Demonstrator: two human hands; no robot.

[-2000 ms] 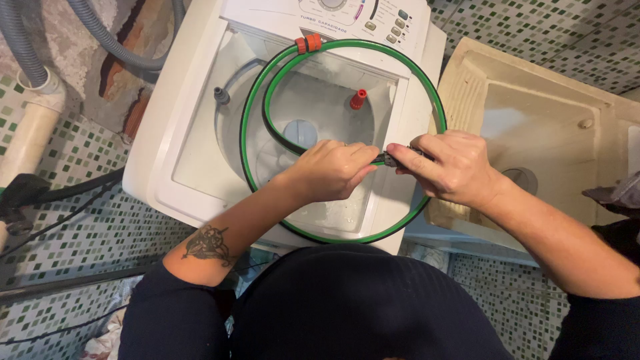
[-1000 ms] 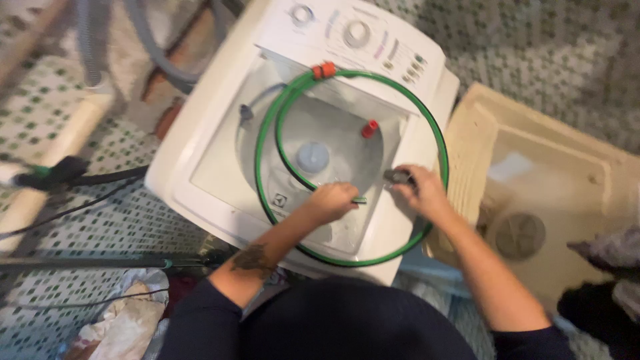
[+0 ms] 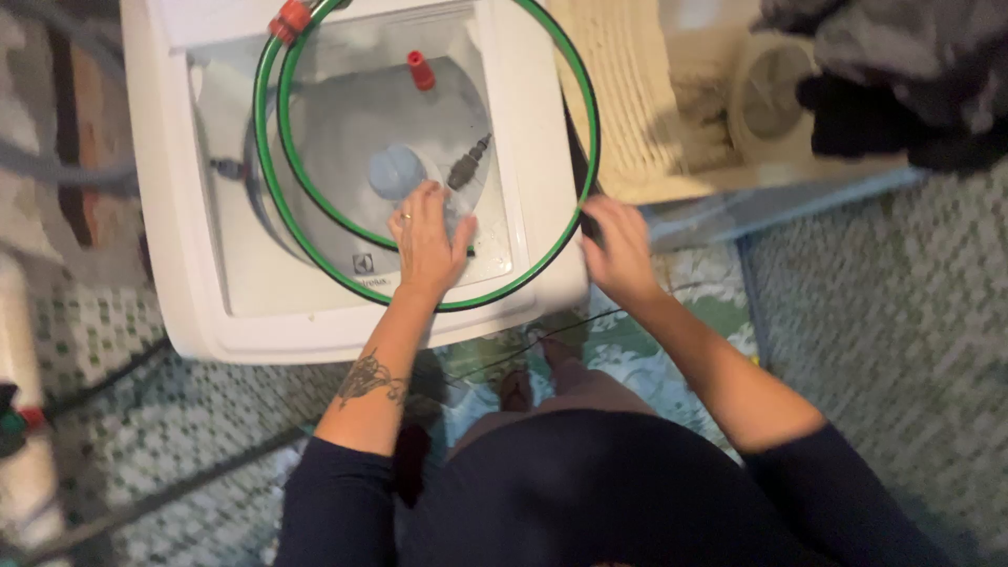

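Observation:
A green hose (image 3: 591, 118) with a black stripe lies coiled on the lid of a white washing machine (image 3: 535, 157). My left hand (image 3: 429, 236) rests over the hose's free end near the lid's front, fingers spread. Just beyond its fingertips a dark grey hose fitting (image 3: 469, 162) lies on the lid. My right hand (image 3: 622, 248) is at the coil's right side, by the machine's edge, its fingertips at the hose; blur hides whether it grips anything. A red nozzle-like fitting (image 3: 421, 71) sits farther back, and an orange connector (image 3: 290, 21) is on the hose at the upper left.
To the right of the machine is a beige laundry sink (image 3: 630, 102) with a ribbed washboard. Dark cloth (image 3: 882, 110) lies over its far right part. Grey hoses (image 3: 71, 173) and a pale pipe (image 3: 20, 409) run along the left. My feet are on the floor below.
The grey fitting, in my right hand a second ago, now lies on the lid. My right hand has moved from above the lid to the coil's right side. The view has shifted downward.

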